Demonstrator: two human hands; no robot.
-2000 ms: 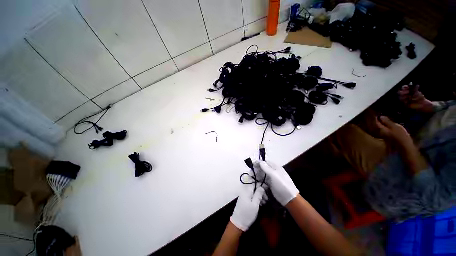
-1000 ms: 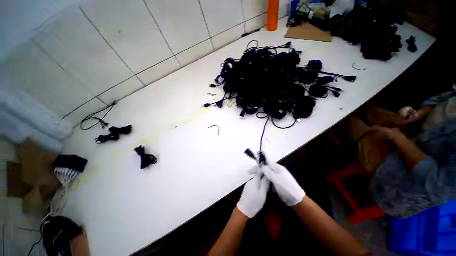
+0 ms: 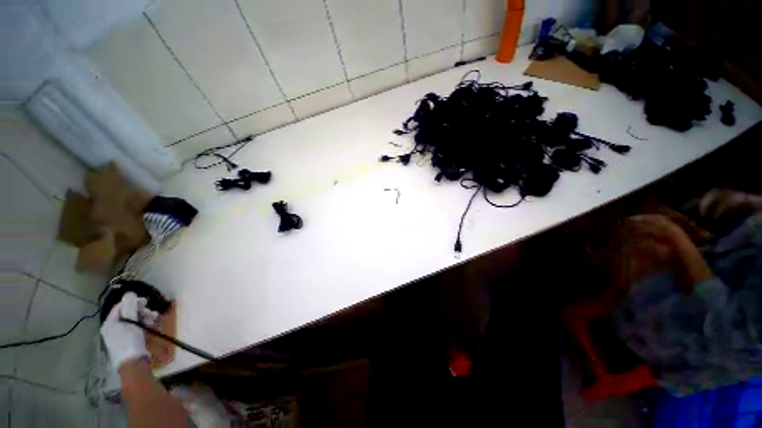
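My left hand (image 3: 127,333), in a white glove, is at the far left table end, over a dark mass (image 3: 150,294) beside brown cardboard (image 3: 162,338). A thin dark strip or cord (image 3: 180,343) runs from it to the lower right; its grip is unclear. A blurred whitish shape, probably my gloved right hand (image 3: 205,406), is low at the bottom edge; its fingers cannot be made out. The black cable heap (image 3: 489,138) lies on the white tabletop (image 3: 351,267). One cable hangs out of it, its plug (image 3: 458,247) near the front edge.
Tied bundles (image 3: 287,219) (image 3: 244,180) and a loose cable (image 3: 219,157) lie left of the heap. A black block with white strands (image 3: 171,213) is at the left end. A second heap (image 3: 673,92), cardboard sheet (image 3: 561,73) and orange flask (image 3: 510,33) are at the back. A person's arm (image 3: 681,251) is at right.
Both hands have left the front edge by the heap and moved far left. The cable they held now lies on the table, still joined to the heap. The view has turned left.
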